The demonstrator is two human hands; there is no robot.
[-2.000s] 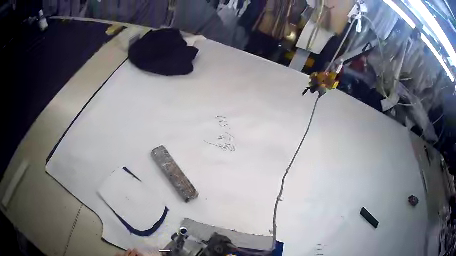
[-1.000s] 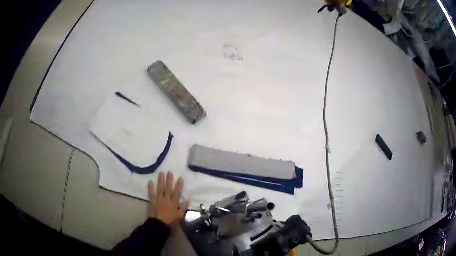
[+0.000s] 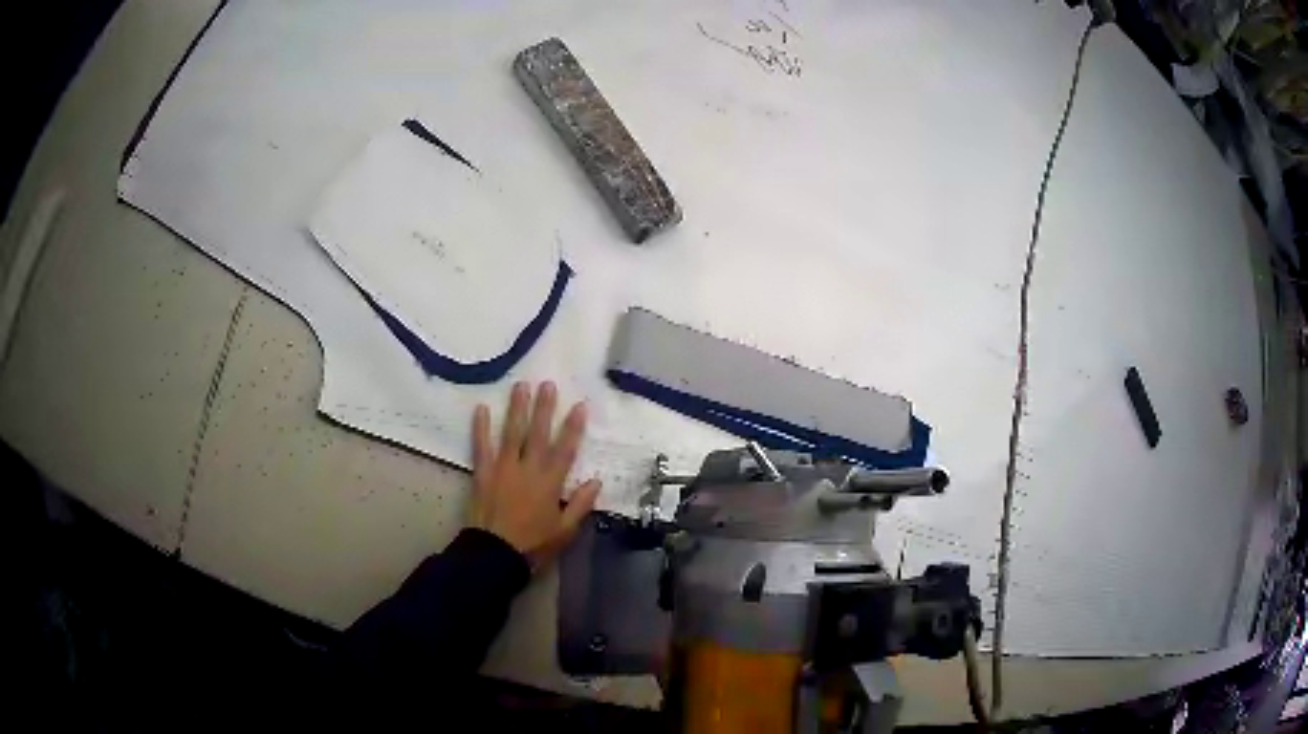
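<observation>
The cutting machine [image 3: 775, 574], grey metal with an orange band and rods on top, stands at the near edge of the white paper marker [image 3: 832, 201]. Its flat dark grey base plate [image 3: 605, 609] shows on its left. My left hand [image 3: 528, 480] lies flat on the paper just left of the machine, fingers spread, holding nothing. My right hand is not visible. A long grey-topped strip bundle [image 3: 768, 376] with a blue edge lies just beyond the machine. A curved cut piece [image 3: 445, 251] with blue fabric showing around it lies further left.
A mottled grey-brown weight bar [image 3: 598, 136] lies on the paper beyond the strip. The power cord [image 3: 1024, 344] runs from the machine to the far side. A short dark bar [image 3: 1142, 407] and small dark lump [image 3: 1235, 406] lie at the right. The cream table [image 3: 129, 387] shows at the left.
The view has tilted down, showing more of the machine. My left hand, barely seen at the bottom edge at first, now lies flat and fully visible. The strip bundle is no longer partly covered by the machine.
</observation>
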